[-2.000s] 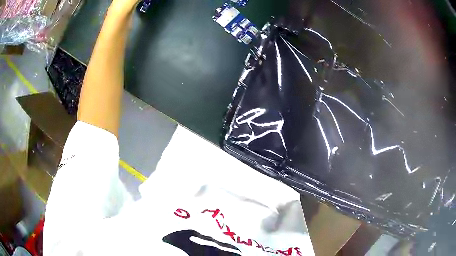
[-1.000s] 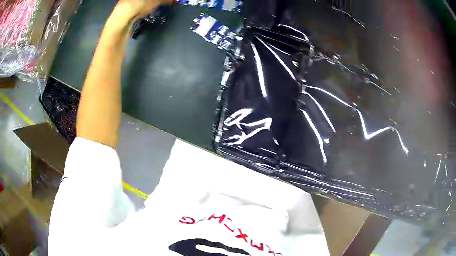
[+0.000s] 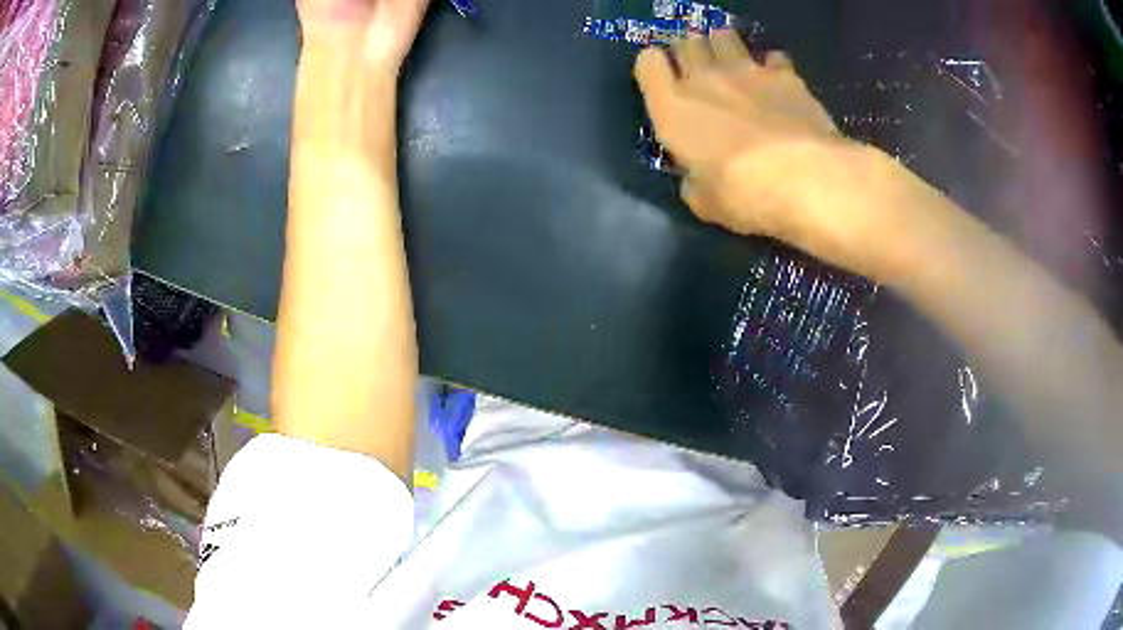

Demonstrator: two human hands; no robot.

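Observation:
My left hand [image 3: 363, 27] is at the top edge, cut off, so its fingers are hidden. A small blue piece [image 3: 462, 6] shows just right of it, partly out of frame. My right hand [image 3: 745, 135] reaches in from the right, palm down, slightly blurred. Its fingertips are at blue circuit boards [image 3: 665, 22] near the top edge. Another bit of blue [image 3: 650, 150] shows beside the hand's left side; whether it is held is unclear. Glossy black plastic sheet [image 3: 850, 418] lies at right, partly under my right forearm.
The dark green bench mat [image 3: 542, 283] spans the middle. At left are a brown carton [image 3: 68, 135] with pink wrap and clear plastic liner [image 3: 49, 252] hanging over its edge. Below the bench are a black mesh item [image 3: 173, 322] and an open brown carton [image 3: 136, 431].
My right hand and forearm have come into view over the boards. My left forearm has shifted right in the picture. The black sheet's left edge now shows farther right, with different glare.

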